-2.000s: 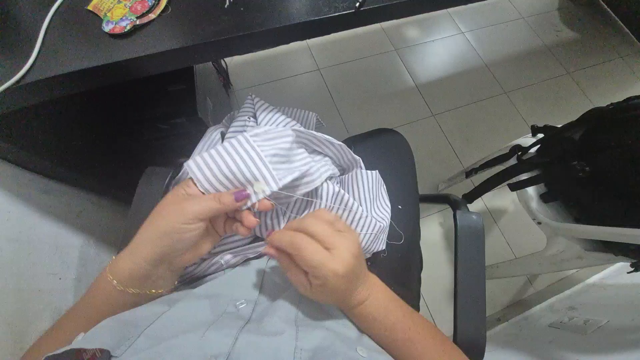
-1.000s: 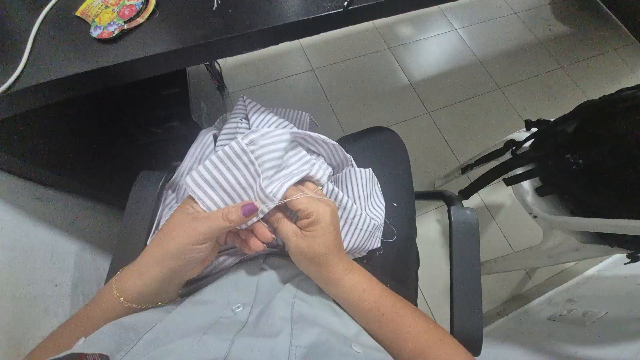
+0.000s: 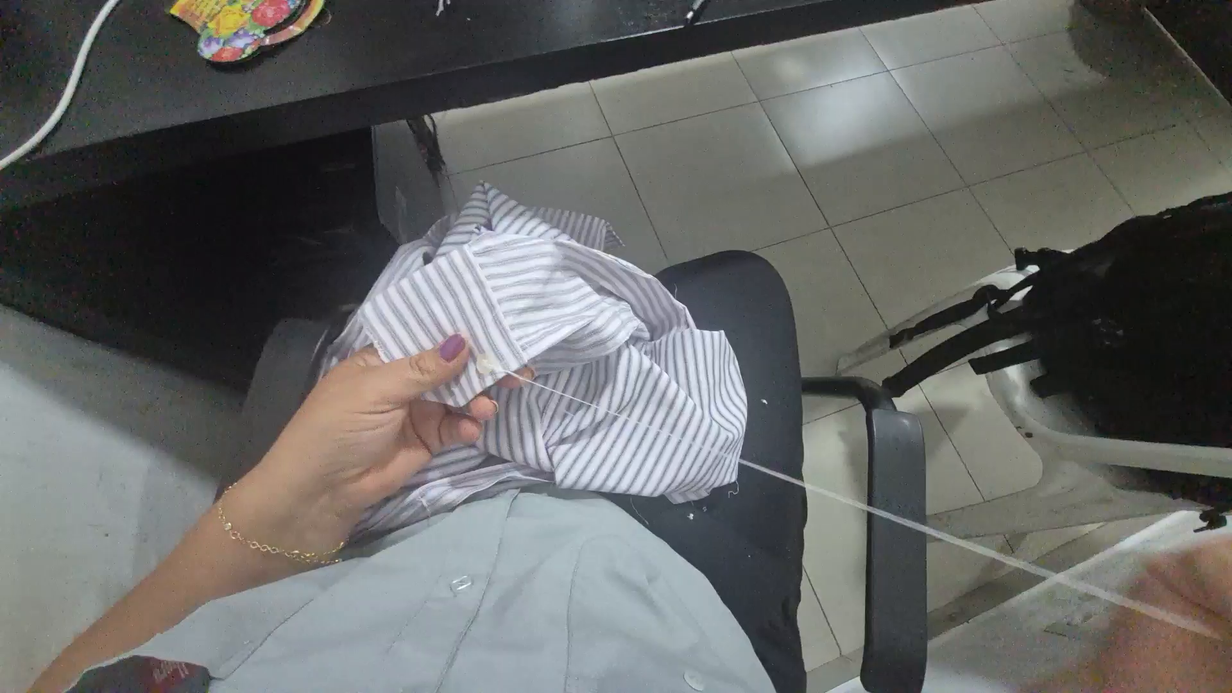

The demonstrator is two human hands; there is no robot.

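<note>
A grey-and-white striped cloth garment (image 3: 616, 404) lies bunched on my lap. My left hand (image 3: 385, 423) pinches a flat striped band of it, which looks like a cuff, with the thumb on top. Beside the thumb sits a small whitish button (image 3: 487, 366) on the band. From the button a pale thread (image 3: 818, 489) runs taut to the lower right. There my right hand (image 3: 1174, 626) is blurred and partly cut off by the frame edge, at the thread's far end. Its fingertips and any needle cannot be made out.
A dark desk (image 3: 385, 58) crosses the top, with a white cable (image 3: 72, 82) and a colourful printed piece (image 3: 245, 29) on it. A black chair armrest (image 3: 895, 539) stands right of my lap. Further right, a black strapped bag (image 3: 1136, 337) rests on a white chair (image 3: 1059, 433).
My right hand has moved from the cloth, beside my left hand, far to the lower right, drawing the thread out straight. My left hand still holds the striped band.
</note>
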